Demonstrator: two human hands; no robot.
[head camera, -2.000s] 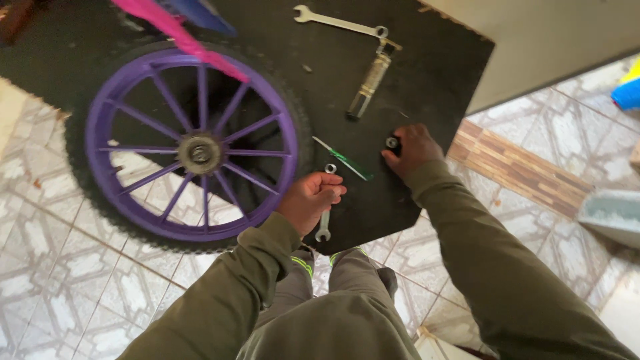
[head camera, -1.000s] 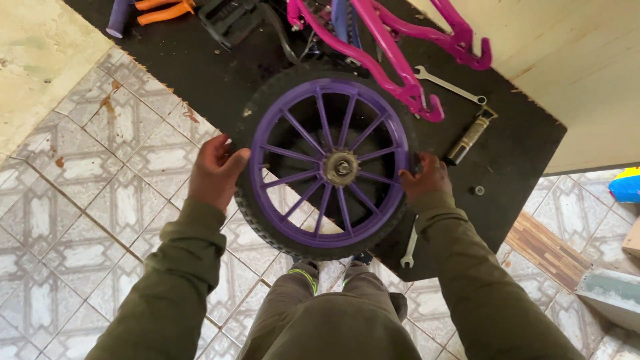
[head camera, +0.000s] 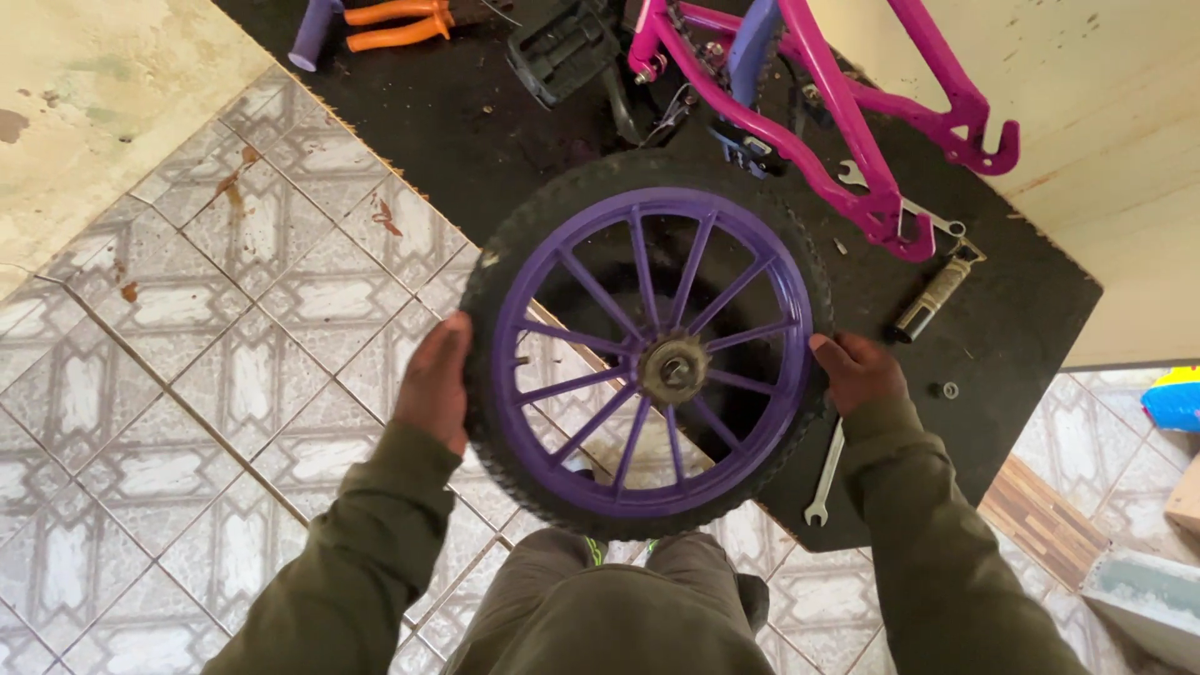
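A small bicycle wheel with a purple spoked rim (head camera: 792, 328) and knobby black tyre is held between both hands, partly over the black tabletop's edge. My left hand (head camera: 437, 384) grips the tyre's left side, and my right hand (head camera: 858, 370) grips its right side, thumb on the tyre. At the wheel's centre, a toothed sprocket (head camera: 673, 367) surrounds the axle end. Below my right hand lies a combination wrench (head camera: 825, 473), its upper end hidden. To the right are a small metal nut (head camera: 950, 390) and a dark cylindrical tool (head camera: 936, 298).
A pink bicycle frame (head camera: 844, 112) lies beyond the wheel, over another wrench (head camera: 923, 216). Farther left are a black pedal (head camera: 565, 52), orange-handled pliers (head camera: 398, 23) and a purple grip (head camera: 315, 36). The black tabletop (head camera: 1012, 309) has a rough edge above a tiled floor.
Two seconds ago my left hand was at the wrench and my right held a small dark part. Both hands have since taken hold of the wheel. The view has shifted.
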